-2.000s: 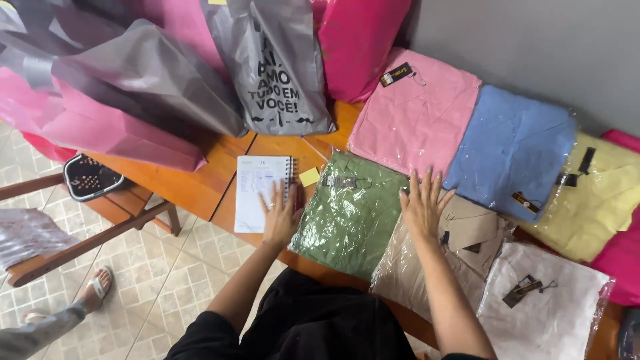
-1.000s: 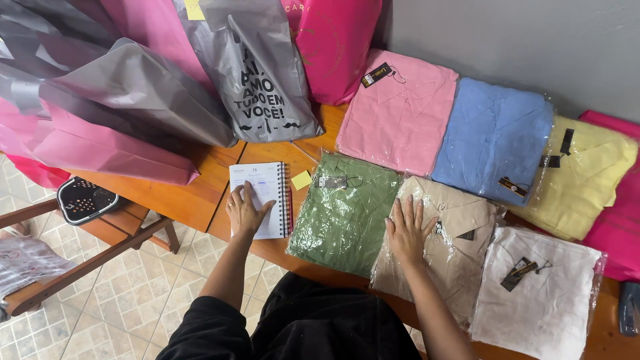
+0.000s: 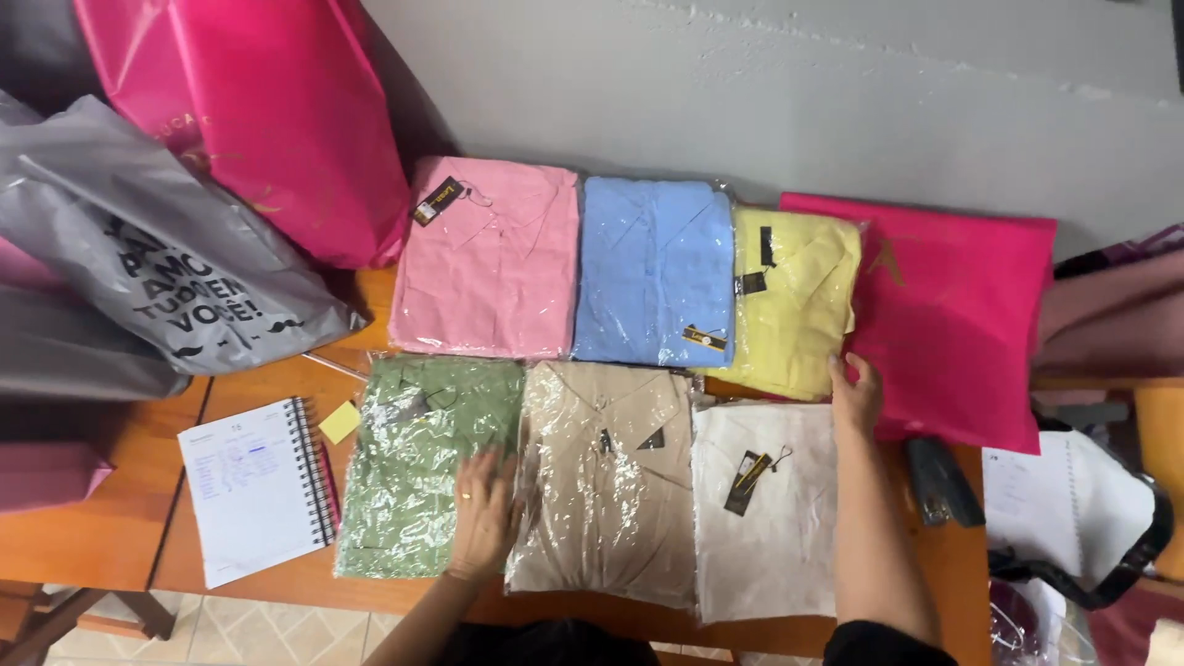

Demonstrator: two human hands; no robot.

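Note:
Folded garments in clear plastic bags lie in two rows on the wooden table. The pink shirt (image 3: 490, 268), the blue shirt (image 3: 652, 277) and the yellow garment (image 3: 800, 305) form the back row. In front are the green garment (image 3: 398, 509), the beige shirt (image 3: 606, 518) and the white garment (image 3: 768, 555). My left hand (image 3: 483, 509) rests on the right part of the green one's bag, fingers apart. My right hand (image 3: 857, 393) is at the lower right corner of the yellow garment's bag; whether its fingers pinch the plastic cannot be told.
An open spiral notebook (image 3: 254, 499) with handwriting and a yellow sticky note (image 3: 339, 422) lie at left. Gray (image 3: 176, 259) and magenta (image 3: 277, 129) bags stand behind them. A flat magenta bag (image 3: 962, 324), a black stapler-like object (image 3: 942, 481) and another notebook (image 3: 1031, 499) are at right.
My left hand has moved from the notebook to the green garment. My right hand has gone from the beige shirt to the yellow garment's corner. The view has shifted right.

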